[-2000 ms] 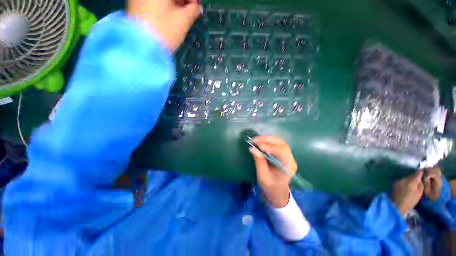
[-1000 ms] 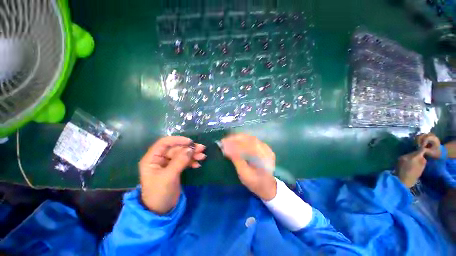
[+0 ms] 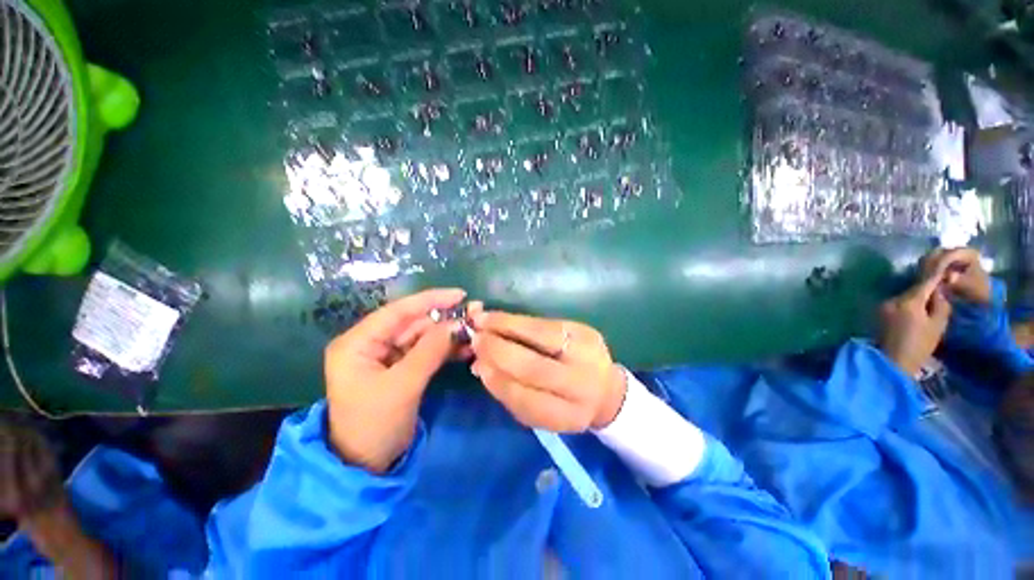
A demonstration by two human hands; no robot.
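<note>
My left hand pinches a small dark module with shiny bits between thumb and forefinger. My right hand touches the module with its fingertips and holds a slim pale blue hand tool, whose flat end sticks out below the palm. The tool's working tip is hidden by the fingers. A clear blister tray with rows of pockets holding small dark modules lies beyond my hands. Tiny dark loose parts are scattered on the green bench beside my left hand.
A green desk fan stands at the left. A parts bag with a white label lies below it. Stacked blister trays are at the right, with white scraps beside them. A neighbouring person's hands are at the right; another person's arm shows lower left.
My left hand has come back from the tray's far side and now holds a module. My right hand has turned and moved to meet it. The whole view has shifted, bringing the labelled bag into sight.
</note>
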